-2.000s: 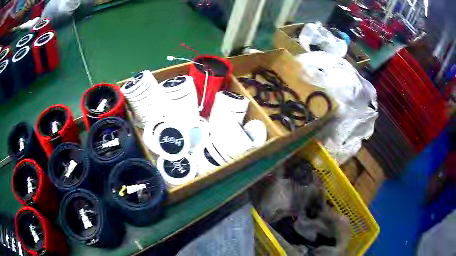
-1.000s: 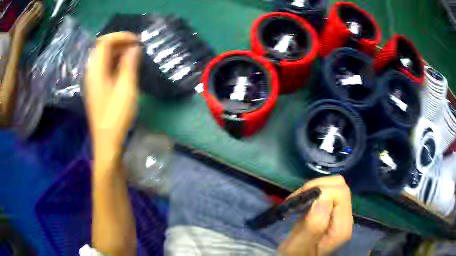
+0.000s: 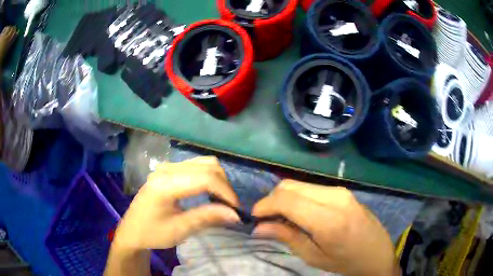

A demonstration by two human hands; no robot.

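A thin black button strip (image 3: 247, 218) is held above my lap, between both hands. My left hand (image 3: 181, 207) pinches its left end between thumb and fingers. My right hand (image 3: 319, 223) grips its right part, with most of the strip hidden by the fingers. A red speaker housing (image 3: 246, 70) stands on the bench just beyond my hands, open end up, with a white connector inside and a black band down its side. A blue speaker housing (image 3: 289, 116) stands right of it, also open end up.
Strips with button pads (image 3: 146, 83) lie fanned on the green bench (image 3: 162, 126) at left, beside a clear plastic bag (image 3: 48, 81). More red and blue housings stand at the upper right, by white end rings (image 3: 451, 102). A purple crate (image 3: 81, 237) is lower left; a yellow crate edge (image 3: 467, 242) lower right.
My left hand has come down from the strip pile to meet my right hand above my lap. Both now hold the strip. The view has shifted, so the housings sit higher and further left.
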